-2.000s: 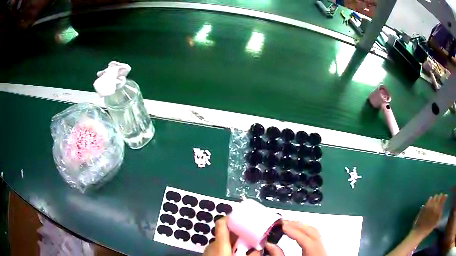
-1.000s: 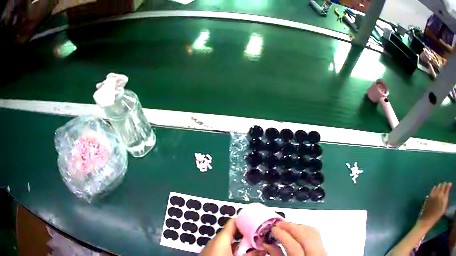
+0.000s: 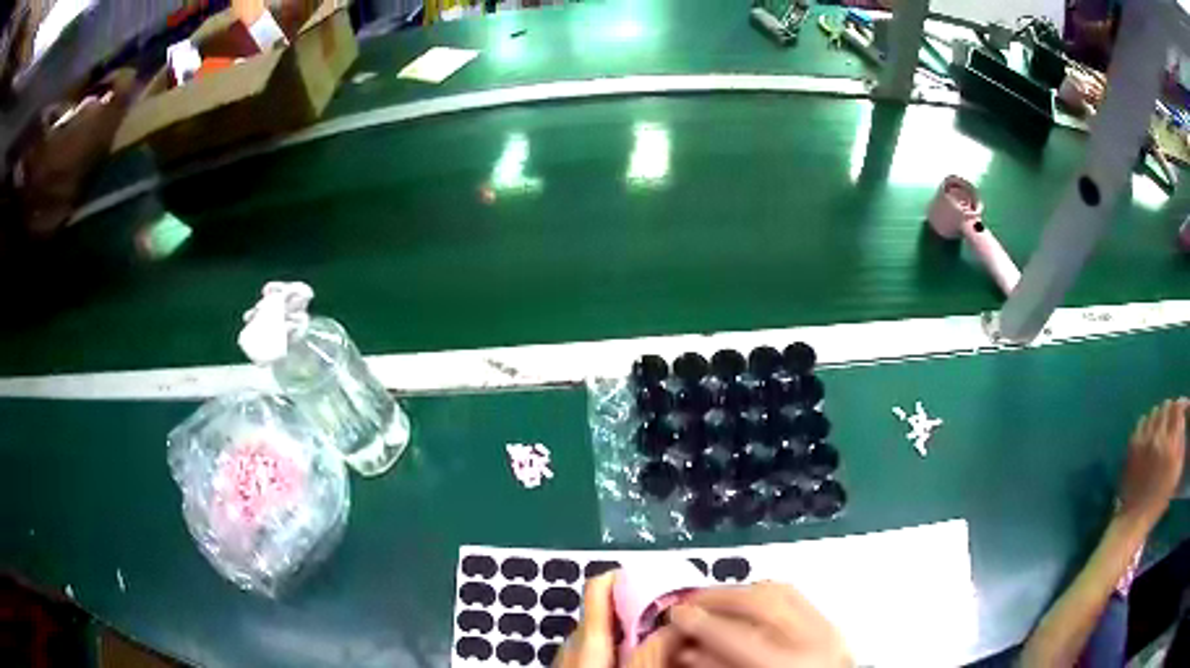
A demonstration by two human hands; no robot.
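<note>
A pink fan or dryer body [image 3: 636, 598] is at the bottom centre, its round barrel opening turned to the right. My left hand [image 3: 594, 629] is closed around it from the left. My right hand [image 3: 763, 626] has its fingers at the opening; whether they hold a small part is hidden. Both hands are partly cut off by the lower edge. Under them lies a white sheet [image 3: 900, 587] with rows of black pads [image 3: 518, 596] on its left part. Behind the sheet, black round caps [image 3: 737, 431] stand in a grid on clear plastic.
A clear bag of pink parts [image 3: 259, 483] and a clear bottle [image 3: 342, 398] stand left. Small pink parts [image 3: 529, 463] and white parts [image 3: 919, 427] lie in piles. Another pink body [image 3: 976, 232] lies on the belt beside a metal post [image 3: 1077, 196]. A coworker's arm [image 3: 1109, 548] is right.
The view has tilted up, showing more of the far carton. The pink body's opening has turned, and my right fingers now cover more of it.
</note>
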